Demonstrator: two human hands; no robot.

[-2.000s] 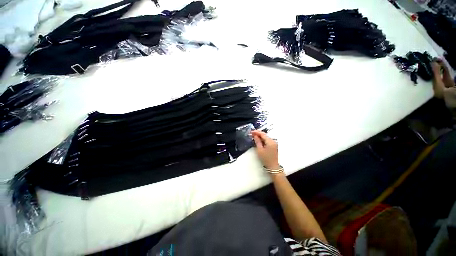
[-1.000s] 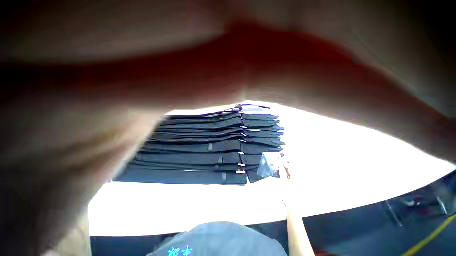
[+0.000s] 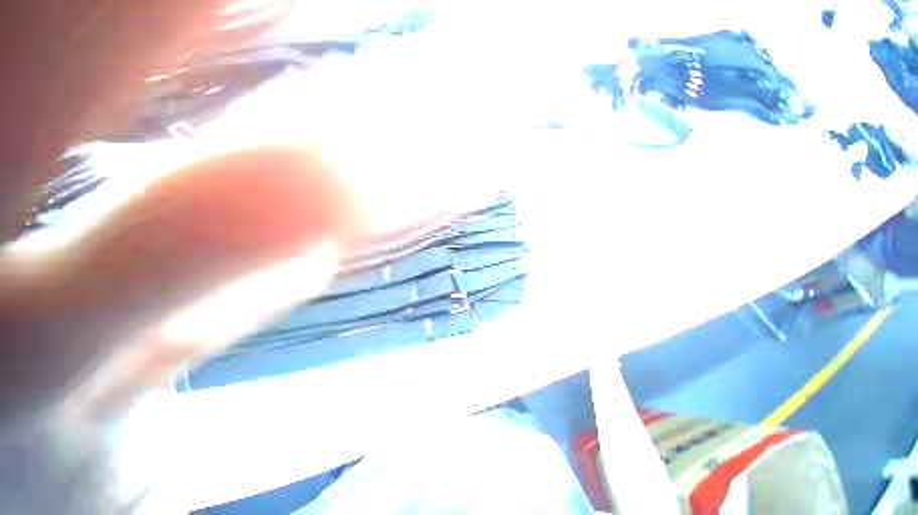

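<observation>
A row of black straps (image 3: 403,297) lies side by side on the white table (image 3: 705,231), bluish in the glare, with small metal buckles near its right end. My left hand (image 3: 252,206) is very near the camera, large and blurred, and covers much of the left side and part of the row. Whether it holds anything cannot be told. My right forearm shows at the table's front edge, but my right hand is washed out against the white tabletop. The row's left part is mostly hidden.
More straps (image 3: 720,75) lie in a bundle at the far right, with a smaller dark heap (image 3: 871,151) beyond. Other straps are blurred at the upper left. Below the table's edge are a red-and-tan object (image 3: 745,458) and a yellow floor line (image 3: 830,367).
My left hand, or what blurred shape covered the top and left, has shifted to the left. The table's far side shows again. The picture is much brighter, and the clear film by my right hand no longer shows.
</observation>
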